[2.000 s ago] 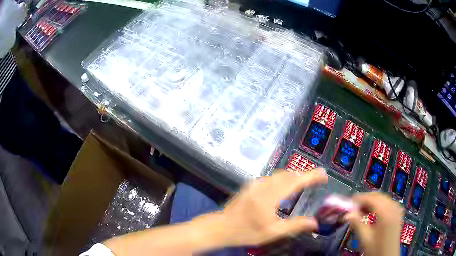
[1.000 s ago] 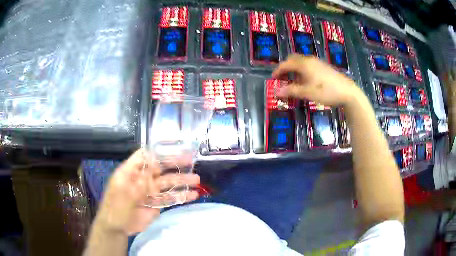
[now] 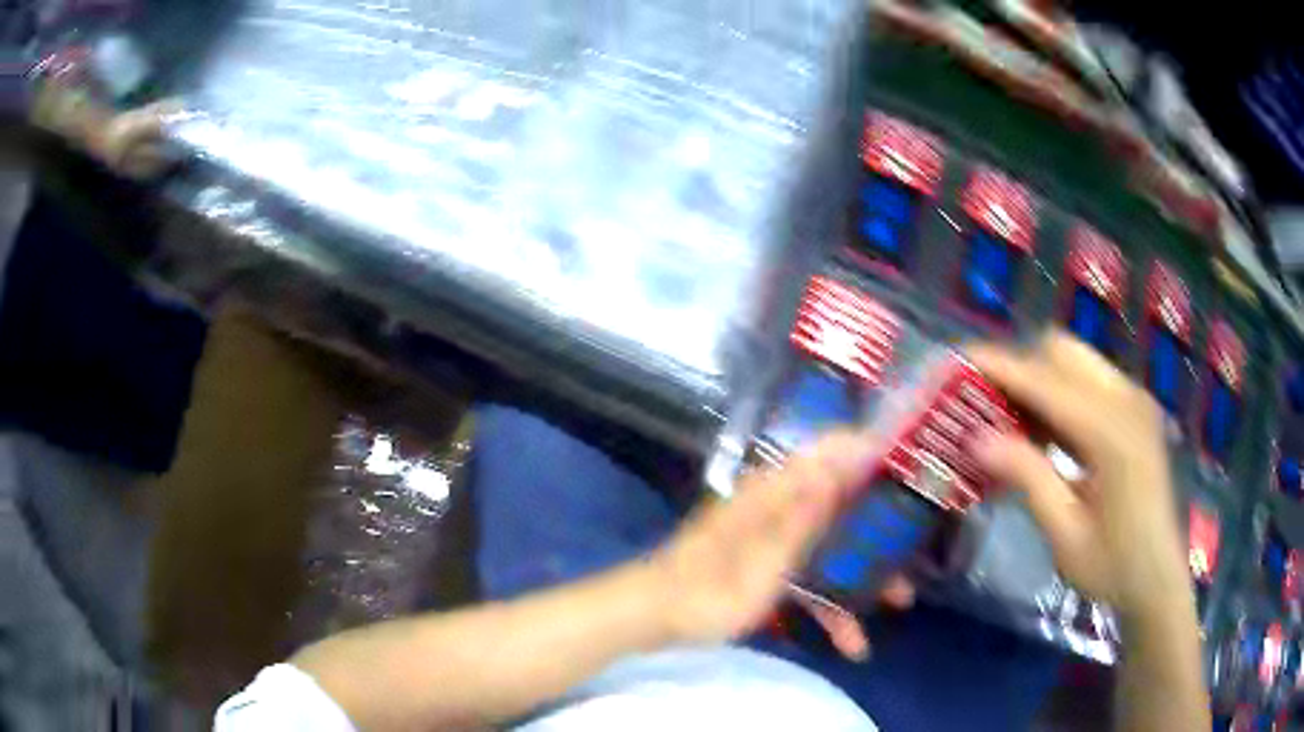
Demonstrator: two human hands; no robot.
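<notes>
A display module [image 3: 915,472] with a red-and-white striped end and a dark, blue-marked face is held between both hands, above the near row of a filled blister tray. My left hand [image 3: 765,551] is at its lower left side, with fingertips showing beneath it. My right hand [image 3: 1094,458] has thumb and fingers on its striped end. The filled blister tray [image 3: 937,265] holds several similar modules in two rows. The picture is blurred, so the exact grip of the fingertips is unclear.
A thick stack of empty blister trays [image 3: 515,129] lies to the left on the bench. A brown carton [image 3: 236,486] with shiny clear packaging [image 3: 386,501] stands below. Another person's hand [image 3: 129,136] is at the bench's far left. More modules lie at the right edge.
The view has swung back left. My left hand no longer shows the clear piece it held. My right hand has left the tray pockets, and a module is now between both hands.
</notes>
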